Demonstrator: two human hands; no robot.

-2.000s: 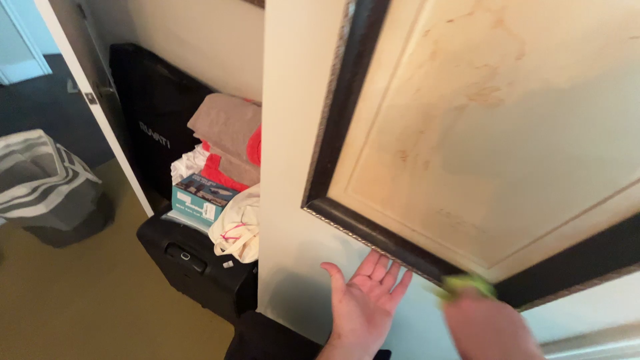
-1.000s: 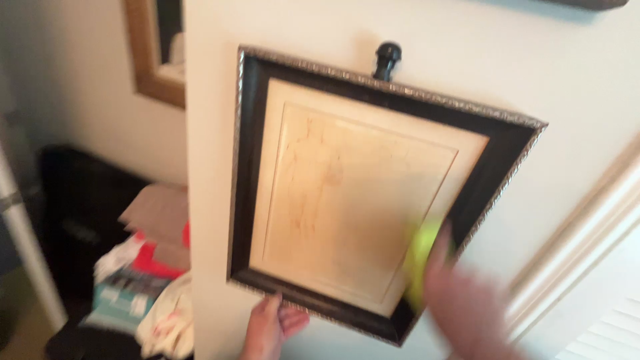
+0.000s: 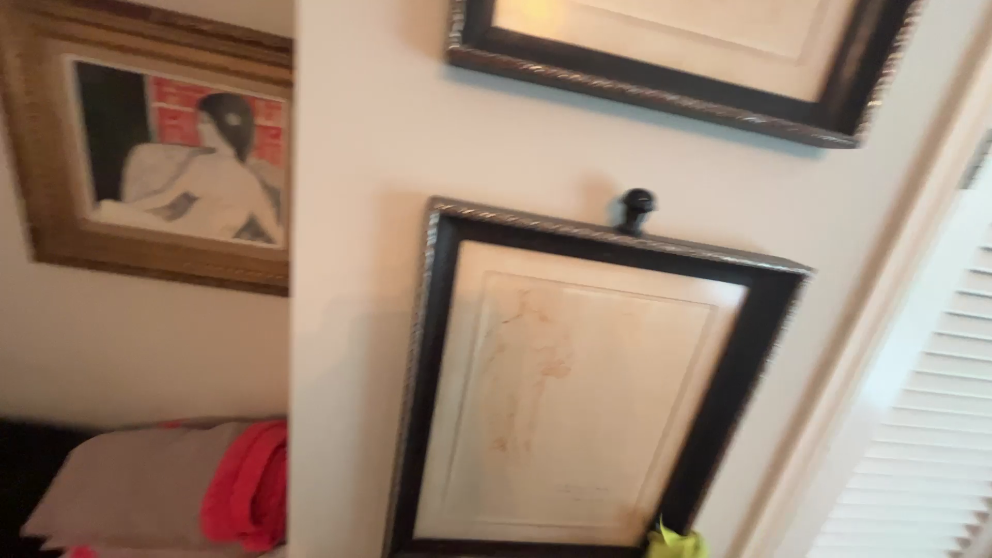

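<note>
A picture in a dark frame with a beaded silvery edge (image 3: 593, 380) hangs tilted in view on the pale wall, a faint reddish figure drawing behind its glass. A yellow-green cloth (image 3: 676, 542) shows at the bottom edge of the view, against the frame's lower right corner. The hand at the cloth is below the view, and my left hand is not seen either. Just above the frame, a black round knob (image 3: 637, 208) sticks out from the wall.
A similar dark-framed picture (image 3: 682, 85) hangs above. Left, past the wall's edge, are a gold-brown framed painting (image 3: 159, 267) and folded taupe and red fabrics (image 3: 147, 480). White louvred panels (image 3: 922, 434) with pale trim (image 3: 841, 349) stand at the right.
The view has swung upward, bringing in the upper picture and the painting at left. My left hand, at the frame's bottom edge before, has left the view. The cloth is now at the lower right corner.
</note>
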